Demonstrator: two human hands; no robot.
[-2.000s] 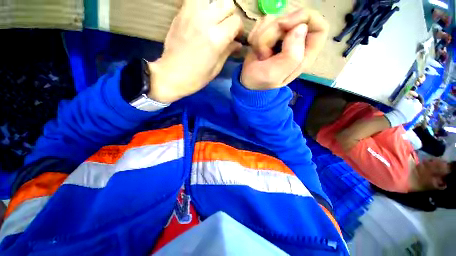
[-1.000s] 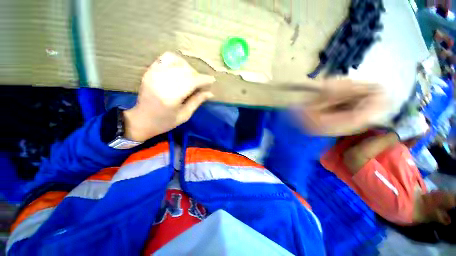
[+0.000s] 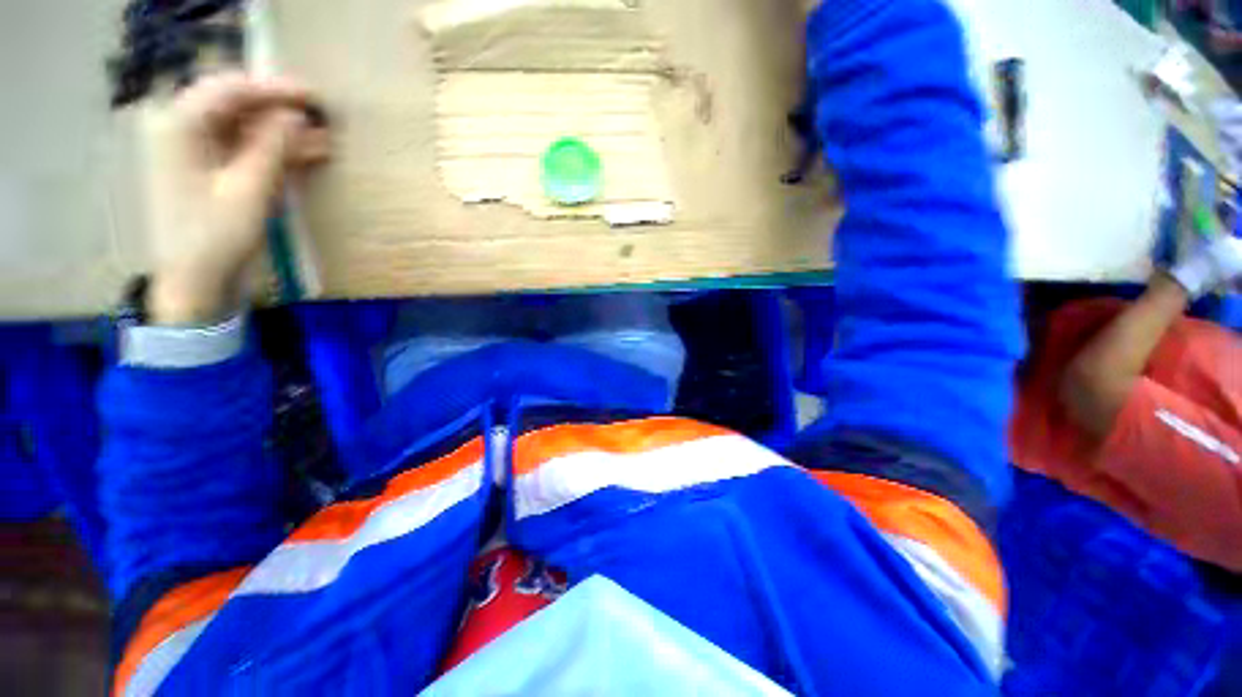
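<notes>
My left hand (image 3: 225, 177), with a dark watch at its wrist, is at the left over the table. A small black part (image 3: 316, 117) shows, blurred, at its fingertips. Small black parts (image 3: 170, 34) lie heaped just beyond that hand. My right arm reaches to the top edge and its hand is out of the picture. A few dark long parts (image 3: 801, 136) show beside the right sleeve, which hides the rest. The green cap (image 3: 572, 172) sits on a torn cardboard patch (image 3: 545, 116) in the middle.
The cardboard covering (image 3: 736, 218) spans the table, with its green edge nearest me. Dark parts (image 3: 1009, 109) lie on the white board (image 3: 1076, 177) at the right. A co-worker's orange-red shirt (image 3: 1158, 409) and gloved hand (image 3: 1205, 262) are at the far right. Blue crates are below the table.
My left hand has moved left to the small parts. My right hand has gone up out of the picture. The view has shifted, and more of the table's left now shows.
</notes>
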